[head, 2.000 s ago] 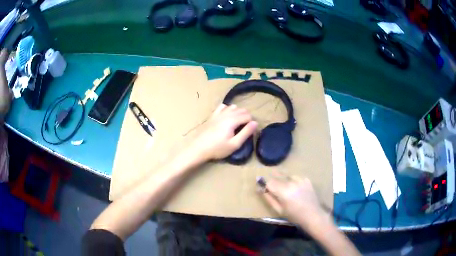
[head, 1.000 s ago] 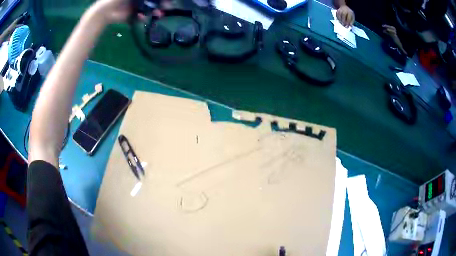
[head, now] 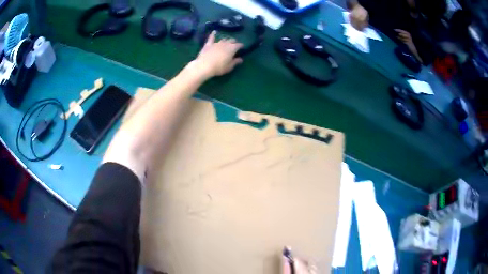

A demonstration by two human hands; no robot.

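Observation:
My left hand (head: 218, 55) reaches over the green strip with its fingers apart, at the near edge of black over-ear headphones (head: 251, 45); contact is unclear. My right hand (head: 300, 265) is at the bottom edge, partly cut off, with a small dark plug (head: 288, 253) between its fingertips. The tan cardboard sheet (head: 251, 198) has no headphones on it and bears pen scribbles. My left arm covers its left part.
More headphones lie on the dark green strip (head: 364, 128). A smartphone (head: 101, 118) and coiled cable (head: 42, 130) lie left, paper sheets (head: 369, 225) right, beside a power supply (head: 455, 200) and cream test box (head: 419, 233). Another person's hand (head: 359, 17) is across the bench.
The headphones left the cardboard; one second ago my left hand was at the strip's far left, where a headset now lies. That hand has since moved right. My right hand has come back into view.

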